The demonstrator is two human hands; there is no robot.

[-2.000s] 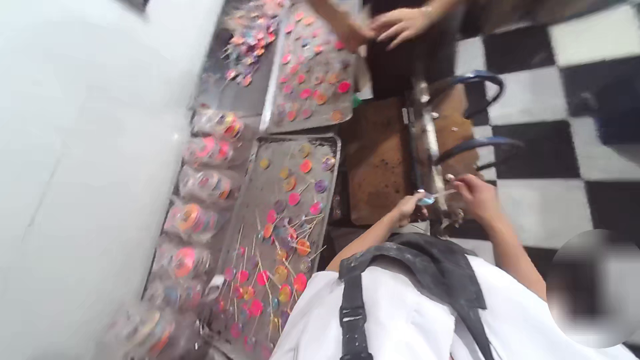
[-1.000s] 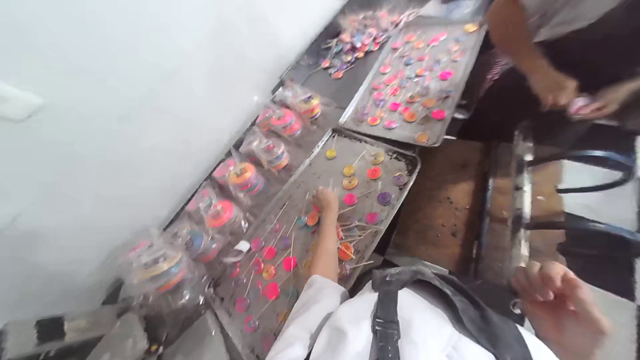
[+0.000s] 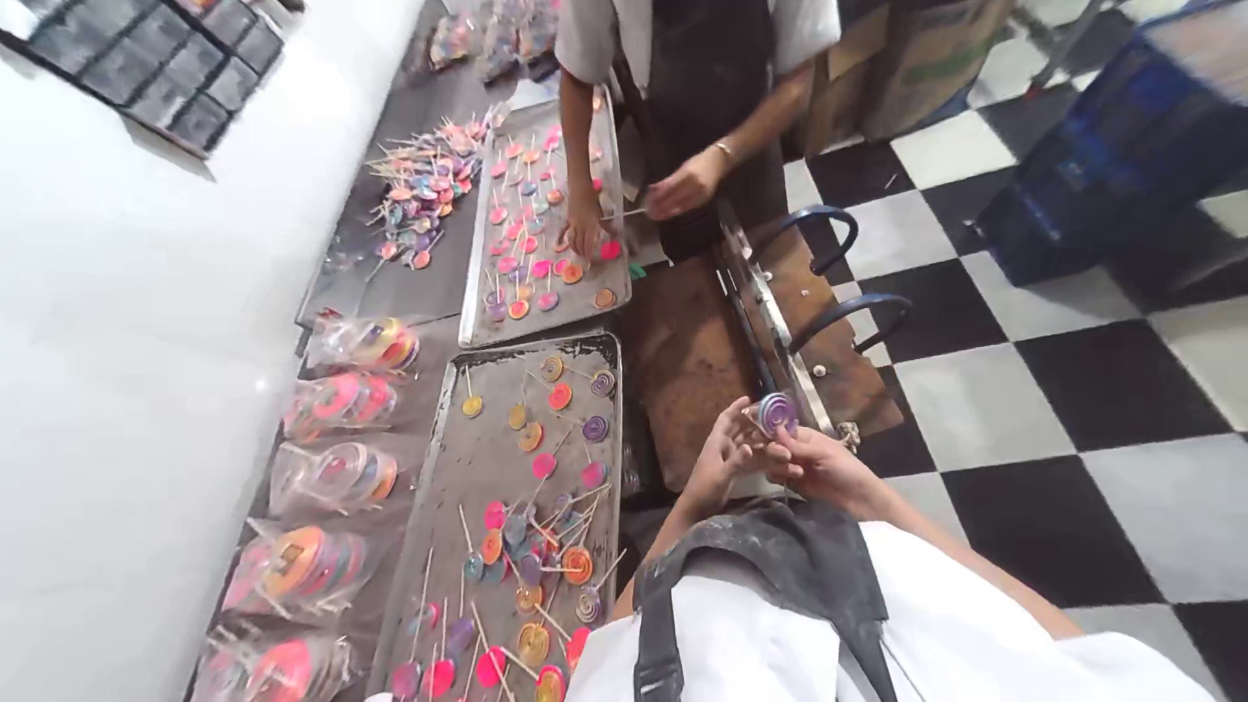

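A purple and white swirl lollipop point(image 3: 777, 414) is between my two hands, in front of my apron. My right hand point(image 3: 814, 458) grips it from below and the right. My left hand point(image 3: 723, 450) is at its left side, fingers curled; whether they press on it is hard to tell. The near metal tray point(image 3: 444, 429), left of my hands, holds many loose lollipops, with a pile of them point(image 3: 531, 546) in its middle. Beside my hands stands a metal bar device with blue curved handles point(image 3: 824, 317) on a brown board point(image 3: 682, 361).
Bagged lollipops point(image 3: 336, 478) line the left side of the table. A co-worker's hands point(image 3: 634, 210) are over the far tray point(image 3: 473, 283). Behind it lies a heap of lollipops point(image 3: 429, 185). A blue bin point(image 3: 1092, 166) stands on the checkered floor at right.
My left hand has come back from the near tray, where it was a second ago, to meet my right hand. The lollipop now shows between them. The view has shifted.
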